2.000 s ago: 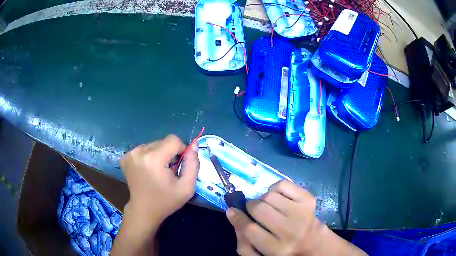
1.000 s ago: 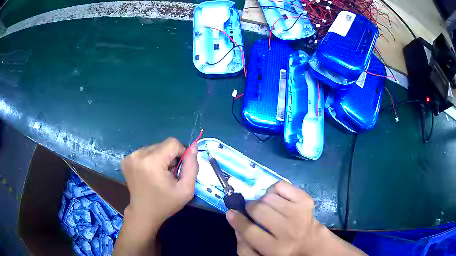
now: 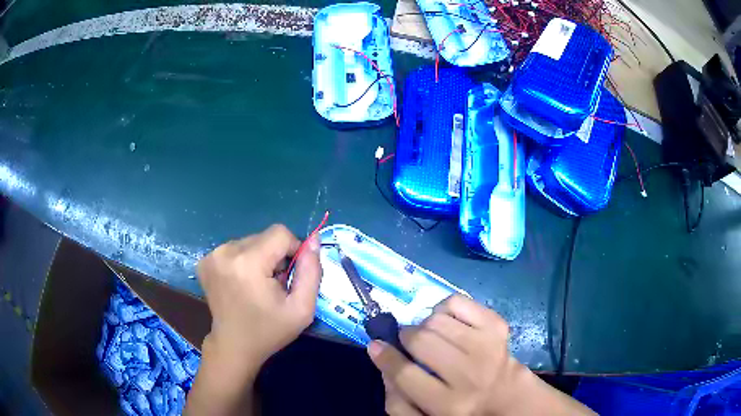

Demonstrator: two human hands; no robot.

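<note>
A pale blue-white housing half lies hollow side up at the bench's front edge, between my hands. My left hand pinches a red lead wire at the shell's left end; a short dark wire end shows beside the fingertips. My right hand holds the soldering iron by its dark handle. The iron's tip is inside the shell, close to the dark wire end; whether they touch is too small to tell. My right hand also rests over the shell's right end.
Several glossy blue housings and open shells lie behind and to the right. A red-black lead pile is at the back. A black block is at right. A carton of pale blue pieces is below left; a blue crate is lower right.
The hands, iron and shell stay nearly in place. The view has shifted slightly, so the housings behind appear a little further left and lower.
</note>
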